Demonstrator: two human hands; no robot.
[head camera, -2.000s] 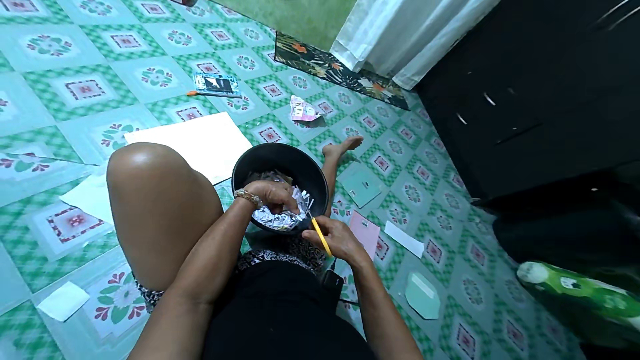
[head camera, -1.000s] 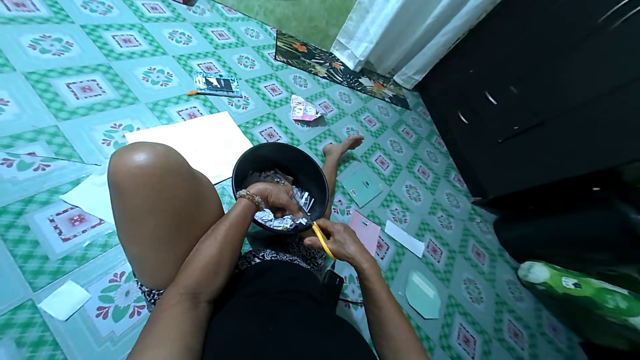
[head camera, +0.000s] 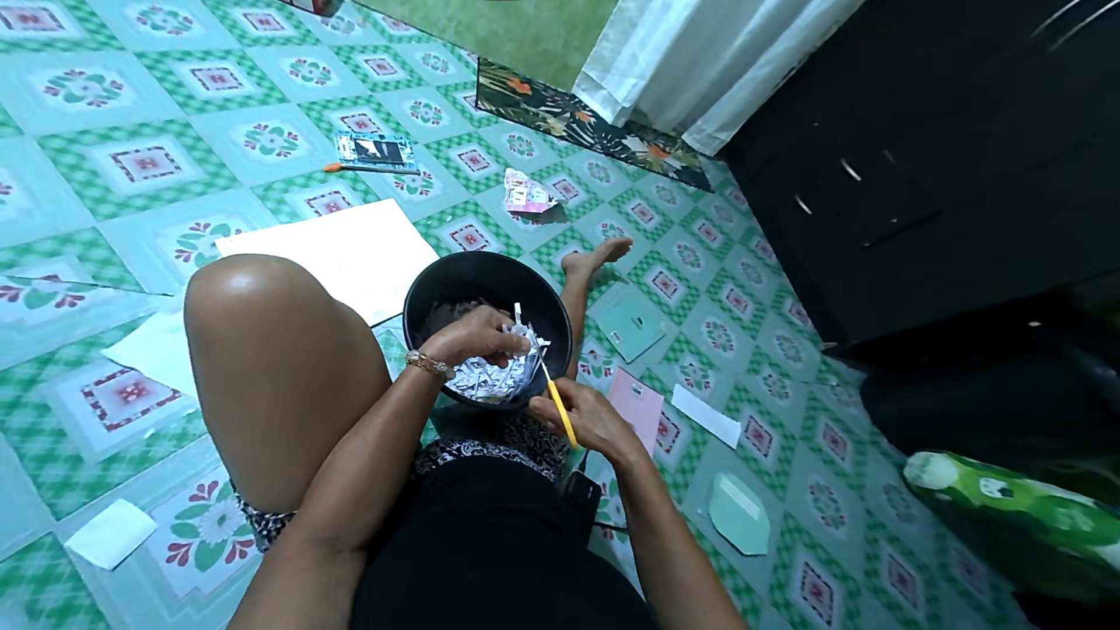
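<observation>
A black bucket (head camera: 553, 302) stands between my legs, with many cut white paper strips (head camera: 490, 378) inside. My left hand (head camera: 479, 337) is over the bucket's opening, its fingers pinching some paper strips. At the bucket's lower right rim, my right hand (head camera: 582, 416) grips the yellow handle of a pair of scissors (head camera: 561, 413). The scissors' blades point up toward the strips in my left fingers; whether they touch the paper is hard to tell. Brownish material lies deeper in the bucket, partly hidden by my left hand.
White paper sheets (head camera: 350, 254) lie at the left on the patterned floor. Right of the bucket are a green card (head camera: 628, 322), a pink card (head camera: 637, 404), a white strip (head camera: 706, 416) and a green cut piece (head camera: 738, 514). Beyond are crumpled paper (head camera: 528, 192) and a dark cabinet (head camera: 919, 157).
My left hand and the strips in it have shifted slightly above the bucket. The scissors' yellow handle has changed its angle a little in my right hand.
</observation>
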